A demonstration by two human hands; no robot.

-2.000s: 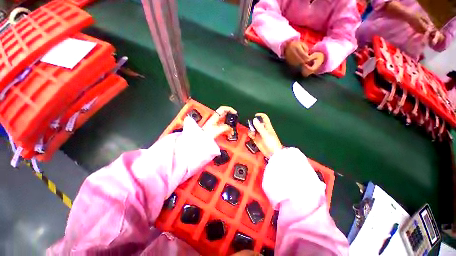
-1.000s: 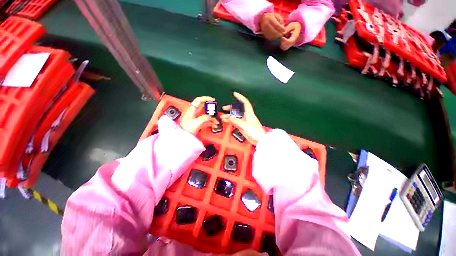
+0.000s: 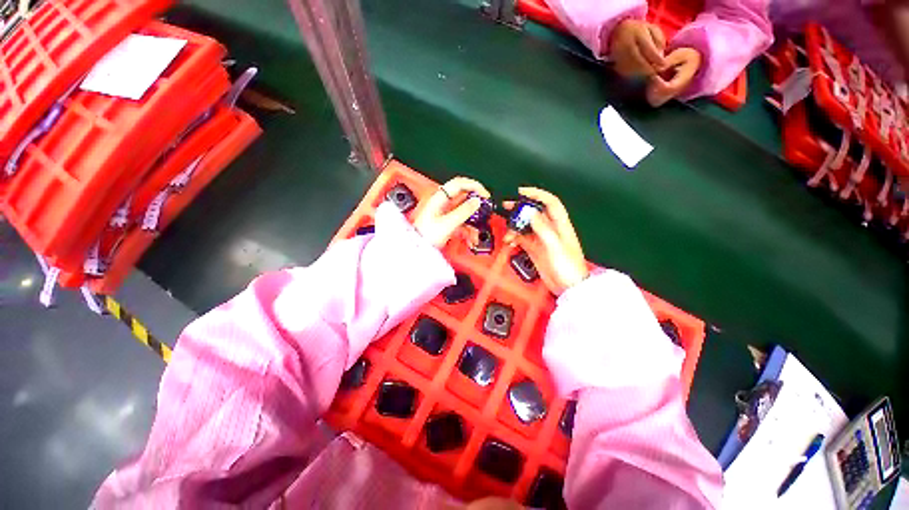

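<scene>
An orange-red compartment tray [image 3: 513, 349] lies in front of me with dark watch bodies in its pockets. My left hand [image 3: 449, 211] holds a watch body [image 3: 479, 208] above the tray's far part; its face looks dark with a small lit patch. My right hand [image 3: 553, 239] holds another watch body [image 3: 524, 215], its face partly bright bluish-white. The two held bodies are close together but apart. Most pocketed bodies show glossy faces; one in the middle [image 3: 498, 319] lies back-up with a round centre. My sleeves cover parts of the tray.
Stacked orange-red trays [image 3: 70, 189] with a paper label [image 3: 134, 66] stand left. A metal post [image 3: 344, 80] rises beyond the tray. A white slip [image 3: 625, 137] lies on the green surface. Another person's hands [image 3: 653, 62] are beyond. Clipboard [image 3: 787, 428], pen [image 3: 800, 465] and calculator [image 3: 865, 456] lie right.
The view has shifted, so the scene sits differently. The left-hand watch, dark at first, then showed a lit white screen with a blue edge and now looks mostly dark. The right-hand watch's face now looks brighter.
</scene>
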